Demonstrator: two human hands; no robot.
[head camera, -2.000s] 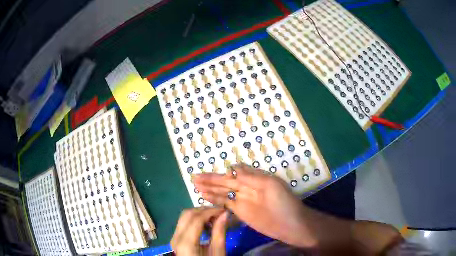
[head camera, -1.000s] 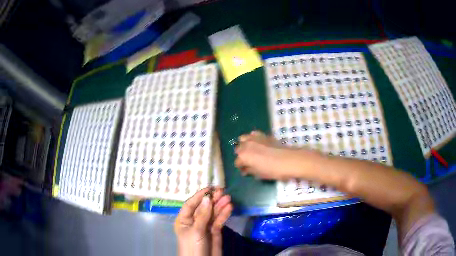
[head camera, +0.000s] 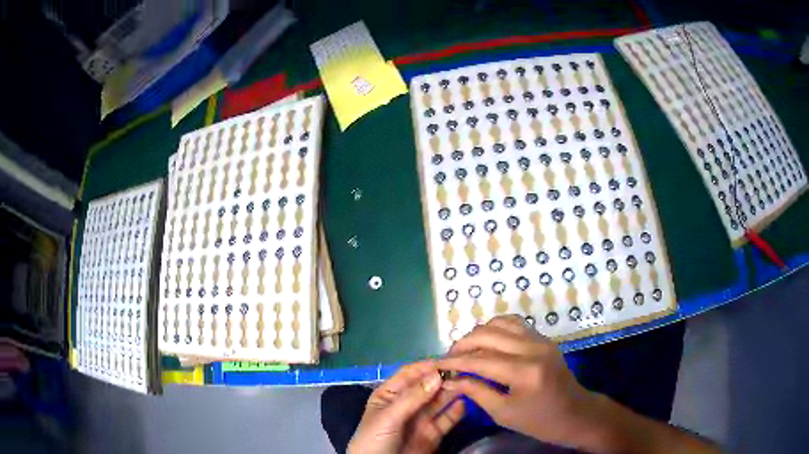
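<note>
My left hand (head camera: 404, 410) and my right hand (head camera: 514, 377) meet at the bench's front edge, bare, fingertips together. A small dark round part (head camera: 446, 376) shows between the fingertips; both hands pinch around it. The main parts tray (head camera: 545, 213) lies just beyond my right hand, which covers part of its lower left edge. Rows of dark rings sit in its tan slots; some slots are bare tan. A small white ring (head camera: 375, 283) lies on the green mat left of this tray.
Left-hand tray stack (head camera: 244, 226), partly filled; far-left tray (head camera: 120, 284). Right-hand tray (head camera: 720, 115) with a thin cord across it and a red pen-shaped tool (head camera: 765, 249) at its lower corner. Yellow slip (head camera: 350, 95) and plastic sleeves (head camera: 182, 53) lie beyond. Tiny pale parts (head camera: 356, 193) on the mat.
My right hand has come back from the mat to meet my left hand. A white ring now shows on the mat where my right hand was near. The view has shifted.
</note>
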